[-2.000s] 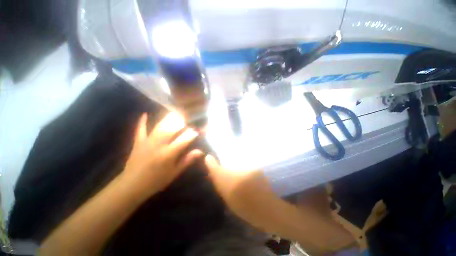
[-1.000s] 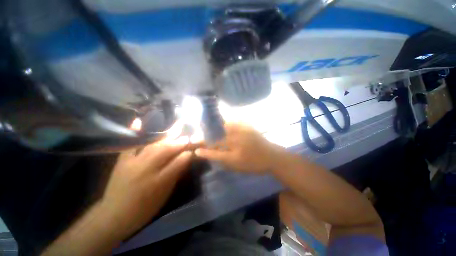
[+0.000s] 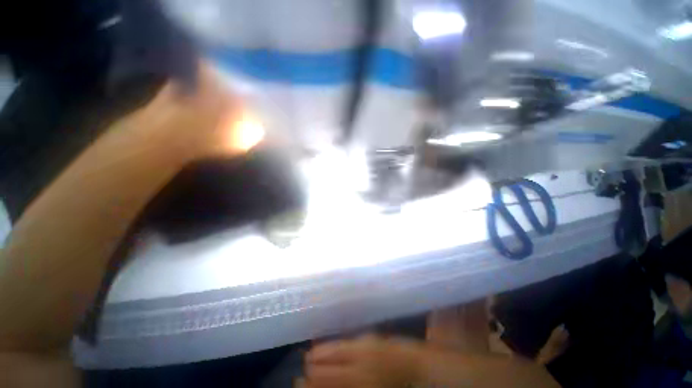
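My left hand (image 3: 209,114) is blurred at the upper left, at the upper edge of the black cloth (image 3: 228,189). Its fingertips are lit, and its grip is unclear. The cloth lies bunched on the white table, left of the glaring needle area (image 3: 338,178) of the sewing machine (image 3: 303,95). My right hand (image 3: 357,364) is at the bottom edge, below the table's front edge and partly cut off. I cannot tell whether it holds anything. Scissors with blue loop handles (image 3: 512,235) lie right of the needle area; their blades are hidden.
The table's front edge (image 3: 250,311) carries a printed ruler and curves across the view. The machine's blurred metal parts and lever (image 3: 607,87) stand close above the table. Dark fabric (image 3: 599,303) is below table level at the right. A cardboard-coloured object (image 3: 675,216) is at the right edge.
My left hand has moved up and left from the needle area, and the cloth now lies left of it. My right hand has dropped below the table edge. The camera view has shifted.
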